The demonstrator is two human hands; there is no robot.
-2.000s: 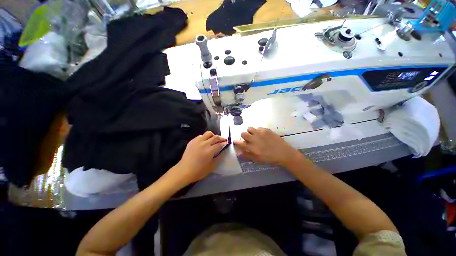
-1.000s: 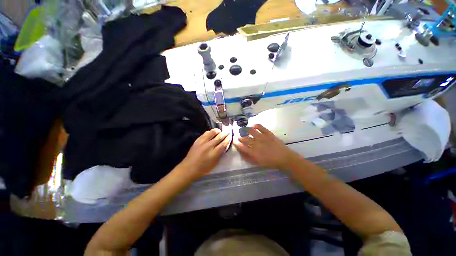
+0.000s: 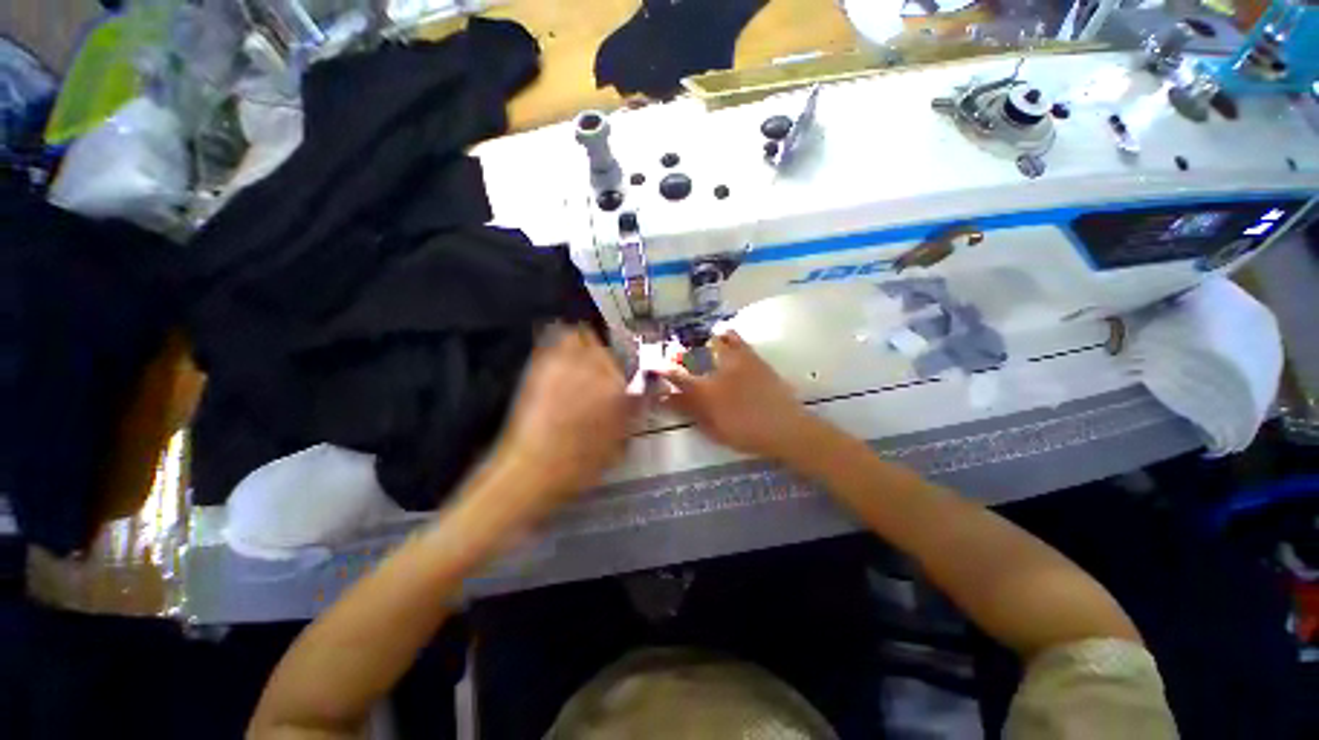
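The black garment piece (image 3: 391, 333) lies left of the needle on the white machine table. My left hand (image 3: 572, 405) is blurred over its right edge, fingers bent; I cannot tell whether it holds cloth. My right hand (image 3: 733, 395) is just right of and in front of the presser foot (image 3: 692, 336), fingertips close together in bright light; what is under them is unclear. The narrow black strip seen earlier between the fingertips does not show clearly. A white pad (image 3: 304, 502) lies at the garment's front left edge.
The white sewing machine head (image 3: 868, 188) spans the right, with a lit control panel (image 3: 1179, 231). Grey scraps (image 3: 948, 330) lie against its body. White pads (image 3: 1212, 362) sit at the right end. A black cut piece (image 3: 673, 44) lies behind. Plastic bags (image 3: 138, 166) are at back left.
My left hand has moved left and up from the needle and is blurred. My right hand has stayed near the presser foot. The black strip between the fingertips no longer shows.
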